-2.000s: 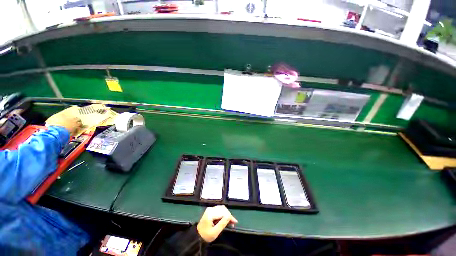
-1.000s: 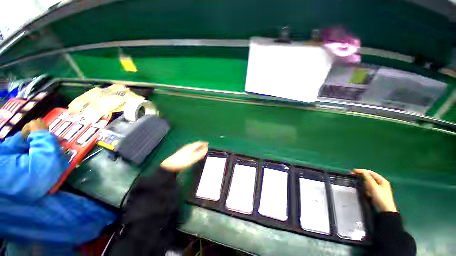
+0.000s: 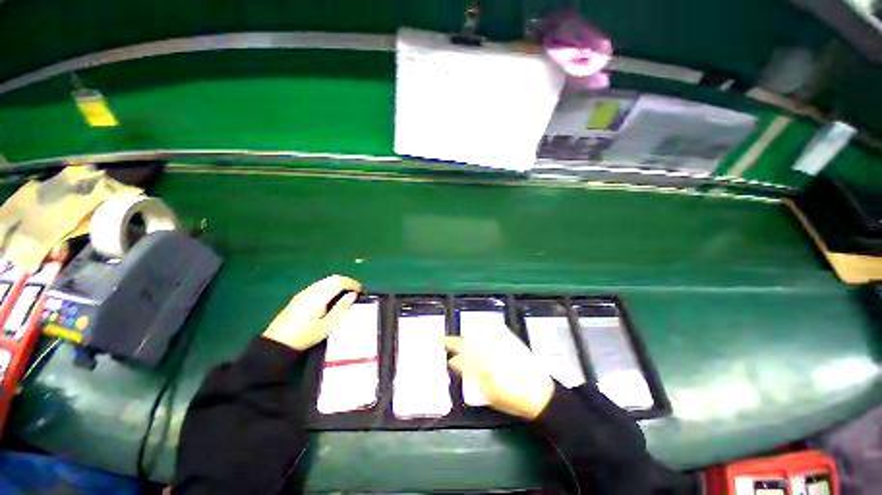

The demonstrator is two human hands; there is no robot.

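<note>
A black five-slot phone tray (image 3: 387,387) lies on the green bench with a lit smartphone in each slot. The leftmost phone (image 3: 349,385) shows a white screen with a red band. The second phone (image 3: 422,372) is white. My left hand (image 3: 314,314) rests at the tray's upper left corner, over the leftmost phone's top edge. My right hand (image 3: 503,369) is over the middle phone (image 3: 482,314) and hides much of it; its fingertip is at the gap beside the second phone. The two right phones show pale screens.
A dark grey box (image 3: 150,290) with a white roll (image 3: 131,224) stands at left, beside crumpled yellowish material (image 3: 53,213) and red trays. A red tray (image 3: 774,474) is at lower right. Black trays (image 3: 851,218) lie at far right. White papers (image 3: 474,101) hang on the back panel.
My right hand has moved from the tray's right end to above the middle phone. My left hand stays at the upper left corner. A red band now shows on the leftmost screen. The view has shifted.
</note>
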